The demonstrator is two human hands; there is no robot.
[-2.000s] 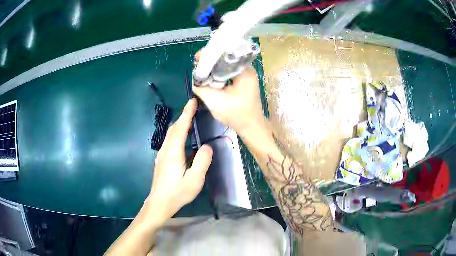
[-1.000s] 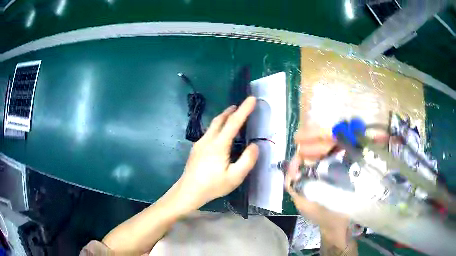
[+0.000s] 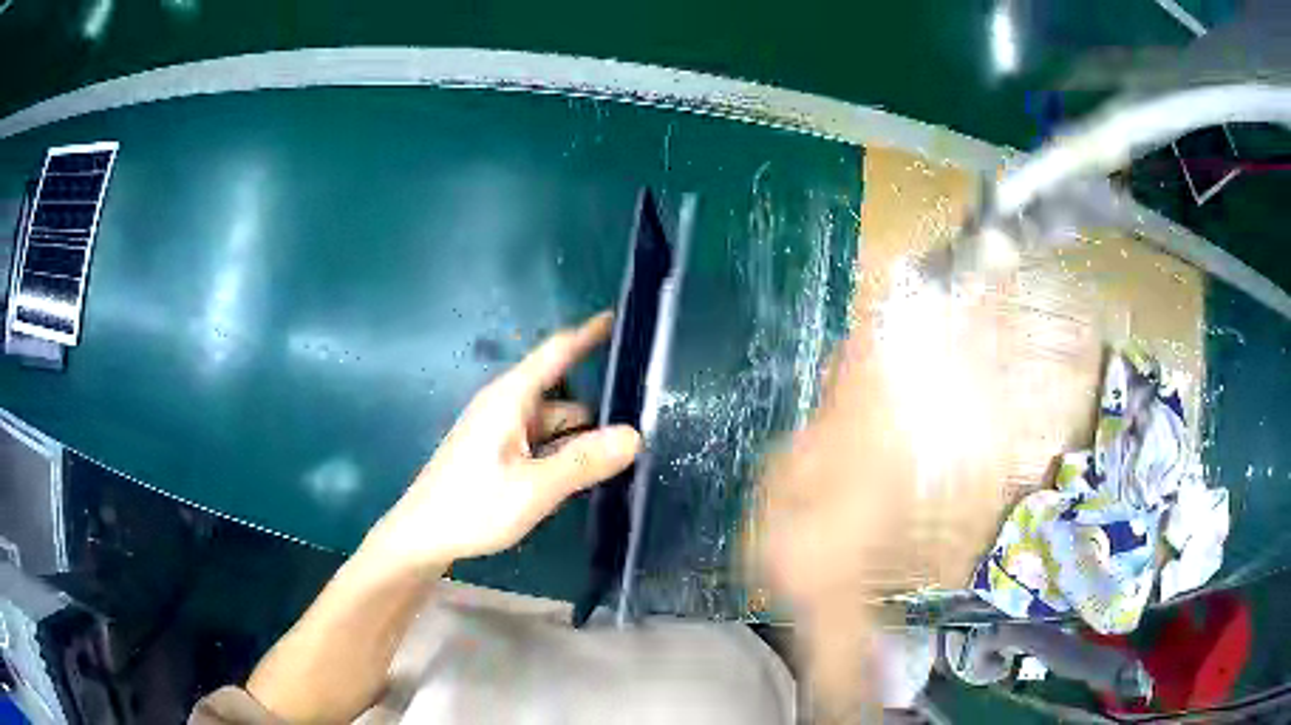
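Note:
My left hand [image 3: 517, 460] grips the black back cover [image 3: 640, 312], which stands nearly edge-on. The panel [image 3: 675, 305] shows as a thin pale edge along the cover's right side, with a narrow gap at the top. My right hand [image 3: 821, 524] is strongly blurred at the right of them, not touching the panel; its fingers cannot be made out. The glue gun [image 3: 998, 234] is blurred above the board, apart from the visible part of my right hand. The black cable bundle cannot be seen.
A tan board [image 3: 906, 213] lies at right, with a printed cloth [image 3: 1104, 517] and white rag [image 3: 1196, 538] at its edge. A solar panel [image 3: 64, 241] lies far left on the green bench [image 3: 326, 269]. A red stool [image 3: 1196, 659] stands lower right. A pale rail [image 3: 467, 68] runs behind.
The glue gun has left my right hand and hangs farther up. The cover and panel have closed together and stand more edge-on. The cable bundle has gone from its place on the bench.

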